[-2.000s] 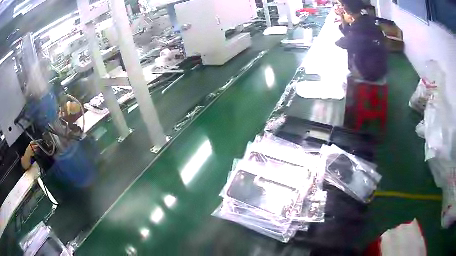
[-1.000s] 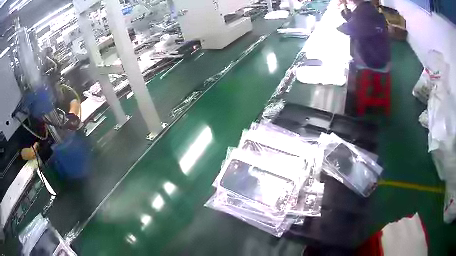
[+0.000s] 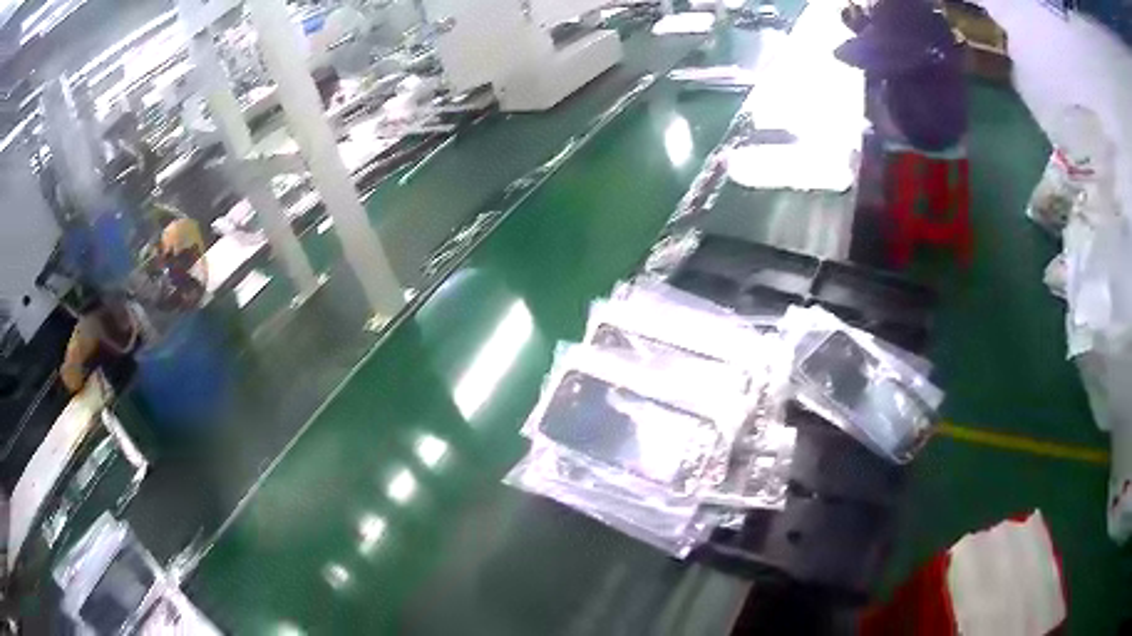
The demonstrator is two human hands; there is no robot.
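No hand of mine shows in the frame. A pile of bagged phone parts, dark rounded rectangles in shiny clear sleeves, lies fanned on a black tray on the near right of the bench. Another bagged part lies tilted at the right side of the pile, over the tray. More bagged parts lie at the lower left edge, cut off by the picture's rim.
The long glossy green bench runs away to the upper right. Overexposed white sheets lie farther along it. A person sits at a red stool. White bags line the right wall. A red-and-white item is at lower right.
The view has tilted down a little, so the pile and tray sit higher in the picture. The seated person's head is now bent lower. The bagged parts look unmoved.
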